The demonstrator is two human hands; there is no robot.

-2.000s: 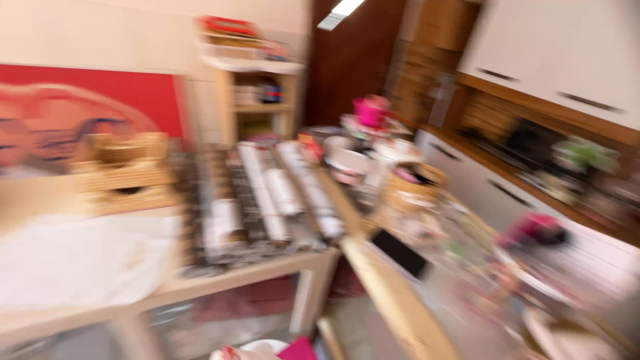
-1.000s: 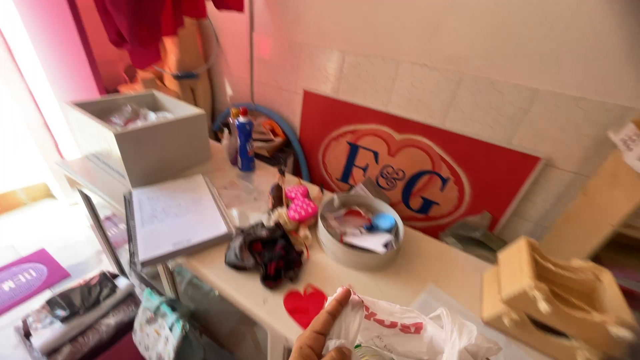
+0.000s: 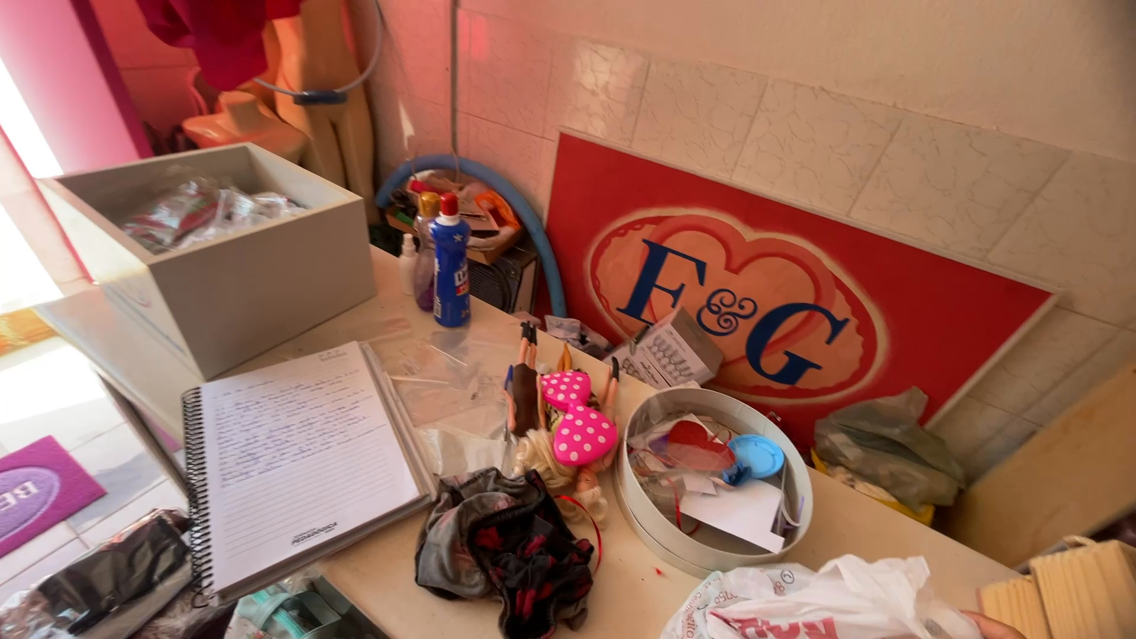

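At the bottom right edge, only fingertips of one hand (image 3: 992, 627) show, touching the side of a white plastic bag with red print (image 3: 830, 596); they look like my right hand's, and their grip is unclear. My left hand is out of view. Left of the bag lies a crumpled black, grey and red cloth garment (image 3: 519, 550). Behind the bag stands a round white box (image 3: 632, 524) holding papers, a red heart and a blue lid. Dolls (image 3: 525, 399) and a pink polka-dot bow (image 3: 581, 422) lie beside it. An open spiral notebook with handwriting (image 3: 306, 461) rests on the left.
A grey box of plastic-wrapped items (image 3: 266, 293) stands at the back left, beside a blue bottle (image 3: 451, 266). A red sign board (image 3: 932, 328) leans on the tiled wall. A wooden slatted object (image 3: 1078, 590) is at the right edge. Mannequins (image 3: 333, 115) stand behind.
The view has swung from the rolls and cabinets to this table. The hand seen at the bottom centre one second ago, beside the bag, is no longer there; fingertips show at the bag's right side.
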